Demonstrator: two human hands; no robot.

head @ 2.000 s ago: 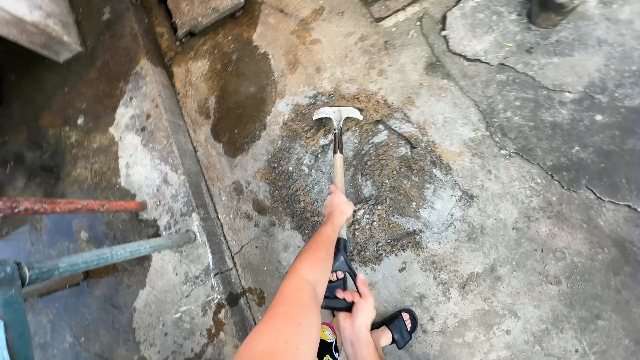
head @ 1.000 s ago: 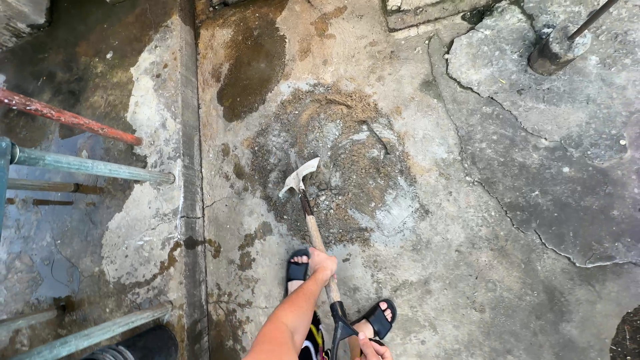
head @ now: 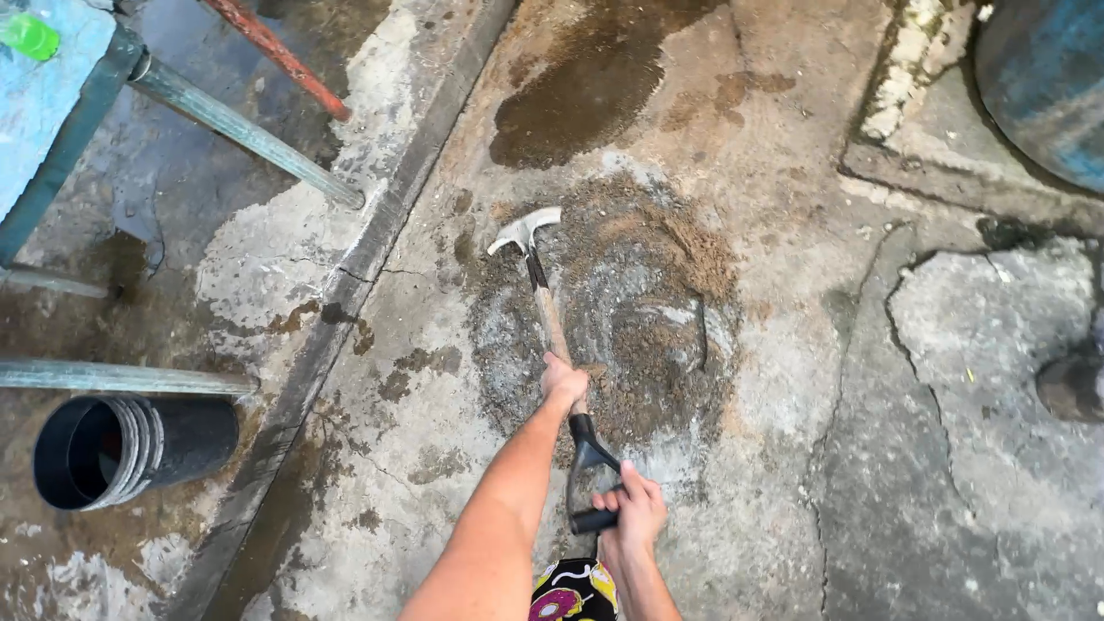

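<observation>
A shovel with a wooden shaft (head: 550, 321), a worn metal blade (head: 524, 229) and a black D-handle (head: 593, 457) reaches up from the bottom centre. My left hand (head: 564, 381) is closed around the lower shaft, above the black socket. On the D-handle's grip my right hand (head: 636, 509) is closed. The blade rests at the upper left edge of a spread patch of grey and brown sand and gravel mix (head: 655, 328) on the concrete floor.
A black bucket (head: 194, 431) stands at the left, beyond a raised concrete strip (head: 388, 207). Metal legs (head: 250, 138) hold a blue tabletop (head: 52, 95). A red pole (head: 285, 56) is near it. A blue drum (head: 1048, 86) stands upper right; cracks cross the floor.
The shovel blade has moved from the middle of the mix to its upper left edge. Both hands have kept hold of the shovel. The view has swung, bringing the bucket and drum into sight.
</observation>
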